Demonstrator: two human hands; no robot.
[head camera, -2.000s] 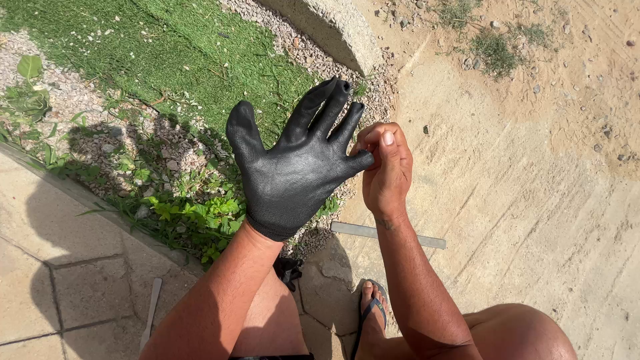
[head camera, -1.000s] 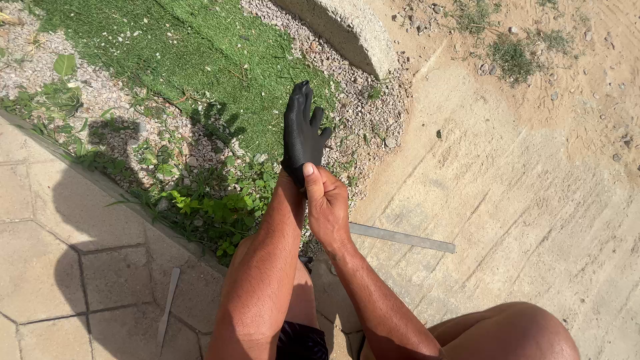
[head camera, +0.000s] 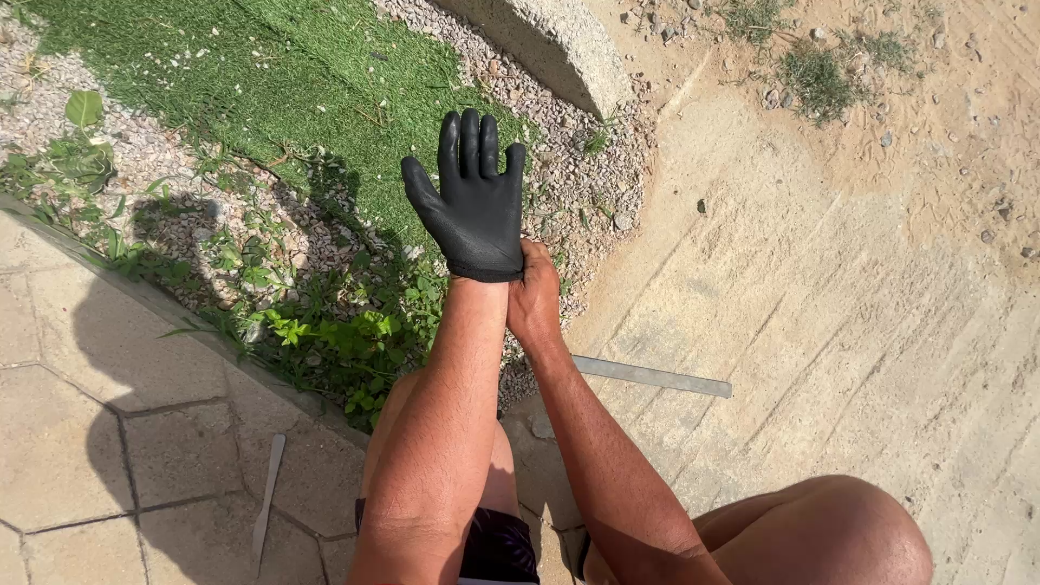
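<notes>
My left hand (head camera: 479, 199) wears a black coated work glove (head camera: 483, 219). Its palm faces me, the fingers point up and apart, and it holds nothing. At the little-finger side of the wrist, my right hand (head camera: 535, 296) is bare and grips the glove's cuff; part of its fingers is hidden behind the glove. A flat grey metal strip (head camera: 650, 375) lies on the ground beyond my right forearm. On the paving at the lower left lies a thin, flat metal tool (head camera: 268, 504), shaped like a knife.
Hexagonal paving (head camera: 65, 447) spans the lower left, edged by a narrow kerb. Gravel with green weeds (head camera: 349, 333) and artificial grass (head camera: 325, 89) lie past it. A concrete block (head camera: 561, 49) stands at the top. Sandy, grooved concrete (head camera: 772, 325) covers the right; my bent knee is at the lower right.
Two seconds ago my right hand was at the glove's little finger; by one second ago it had moved down to the cuff. The gloved hand has since turned from edge-on to palm towards me.
</notes>
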